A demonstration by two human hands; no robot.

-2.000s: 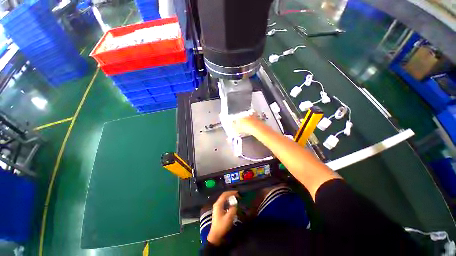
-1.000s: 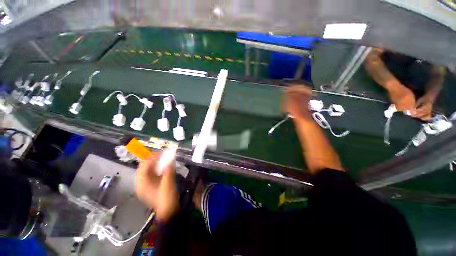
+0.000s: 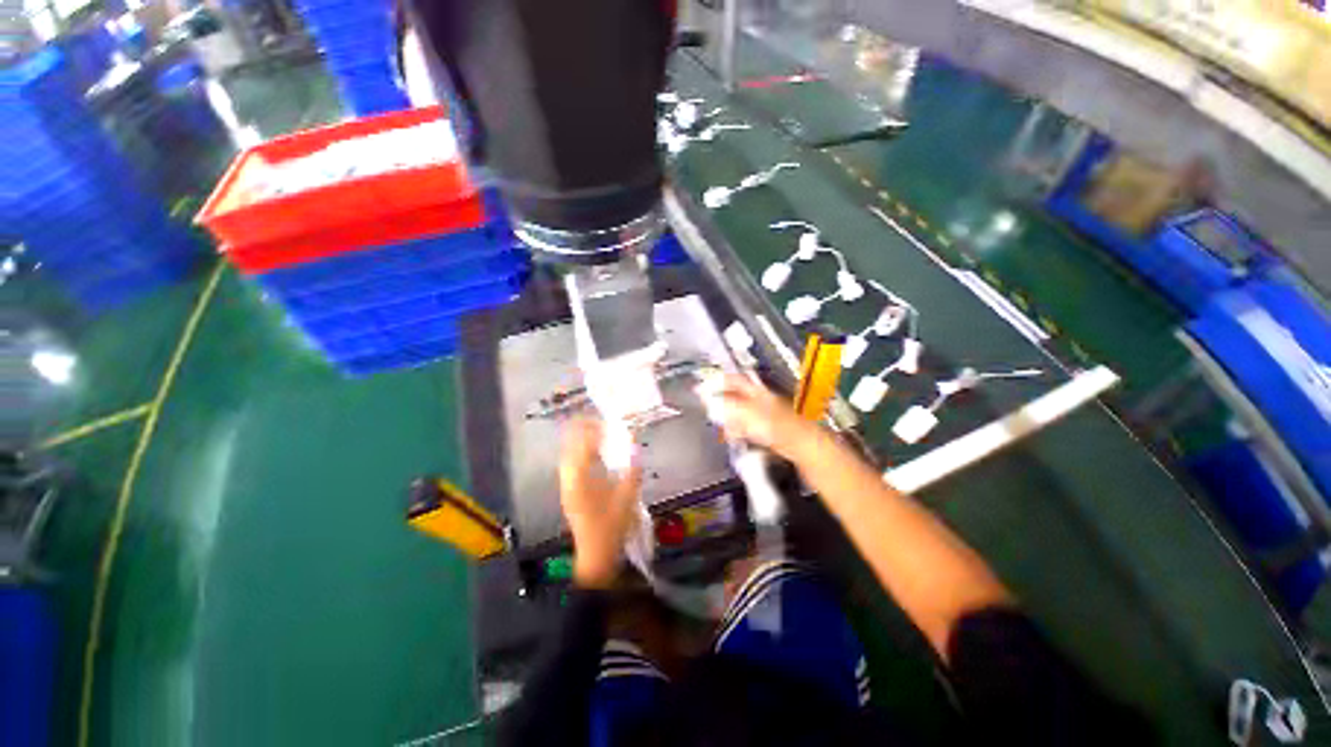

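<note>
The press's silver plate (image 3: pixel 679 460) lies in front of me, with the white fixture (image 3: pixel 628 391) at its middle under the silver metal block (image 3: pixel 619 314). My left hand (image 3: pixel 596 504) is at the left front of the fixture, blurred, with a white piece at its fingers. My right hand (image 3: pixel 759 416) is over the right side of the plate, its fingers on a white corded unit (image 3: pixel 758 489) whose cable hangs over the front edge. Blur hides the exact grip of both hands.
Yellow-black posts (image 3: pixel 464 518) stand on both sides of the plate. The green conveyor (image 3: pixel 1022 511) at right carries several white corded units (image 3: pixel 915 425) and a long white bar (image 3: pixel 1007 431). A red-orange crate (image 3: pixel 350 197) sits on blue bins (image 3: pixel 402 299) at left. The black cylinder (image 3: pixel 562 132) hangs above.
The view has swung back from the conveyor to the press. My right hand has moved from the belt to the plate. My left hand has moved beside the fixture. Another corded unit lies near the bar.
</note>
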